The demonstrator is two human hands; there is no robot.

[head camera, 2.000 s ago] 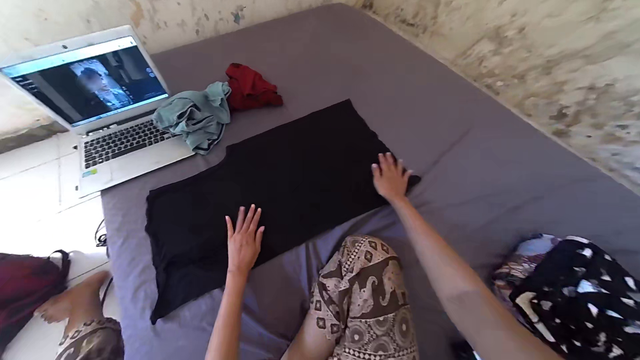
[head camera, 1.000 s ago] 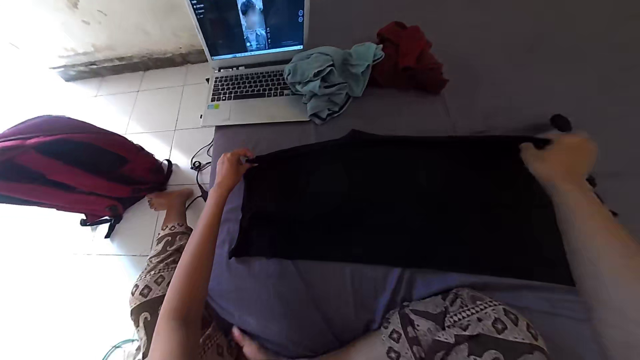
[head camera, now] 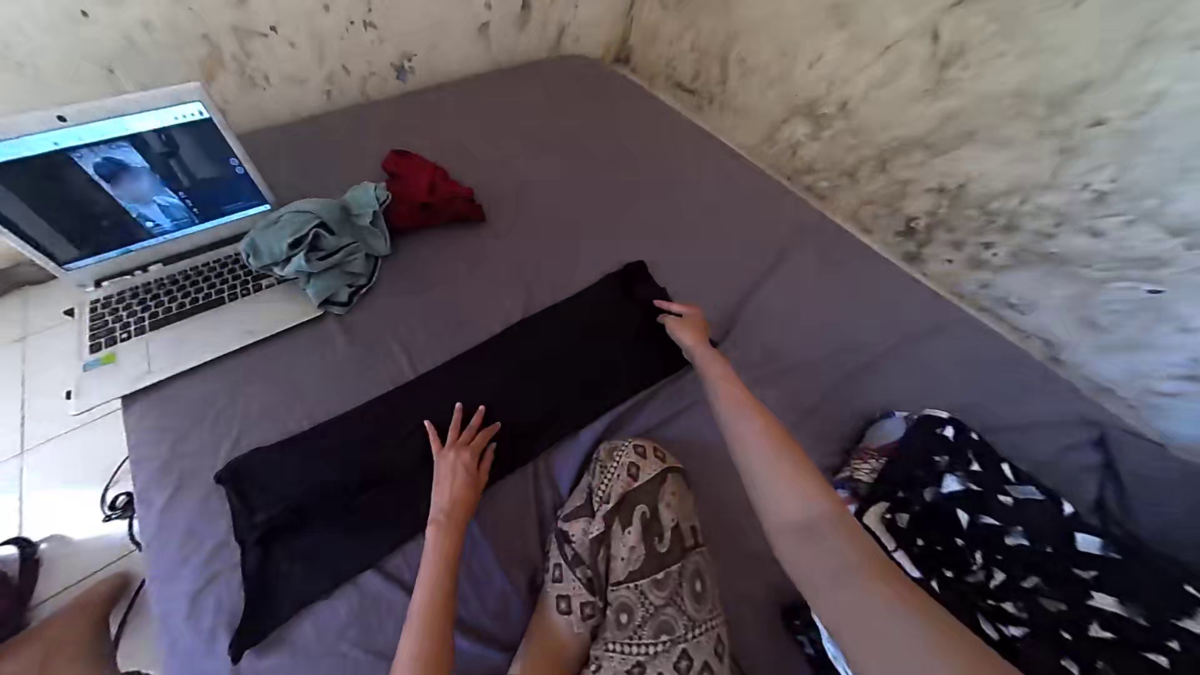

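Observation:
A black cloth garment (head camera: 422, 422), folded into a long narrow strip, lies slantwise across the grey bed sheet (head camera: 581, 141). My left hand (head camera: 459, 464) rests flat near the strip's middle with its fingers spread. At the strip's far right end is my right hand (head camera: 684, 326), its fingertips on the cloth by the edge; whether it pinches the fabric cannot be told. The far right corner of the cloth is slightly bunched.
An open laptop (head camera: 197, 309) stands at the left, with a grey-green cloth (head camera: 323, 244) partly on it and a red cloth (head camera: 427, 192) beside that. Black-and-white patterned fabric (head camera: 1022, 534) lies at the right. My patterned trouser knee (head camera: 637, 525) is close to the strip. Walls border the bed.
The black garment has gone from a wide spread to a narrower folded strip. My left hand has left its left corner for the middle. The view has swung right since one second ago.

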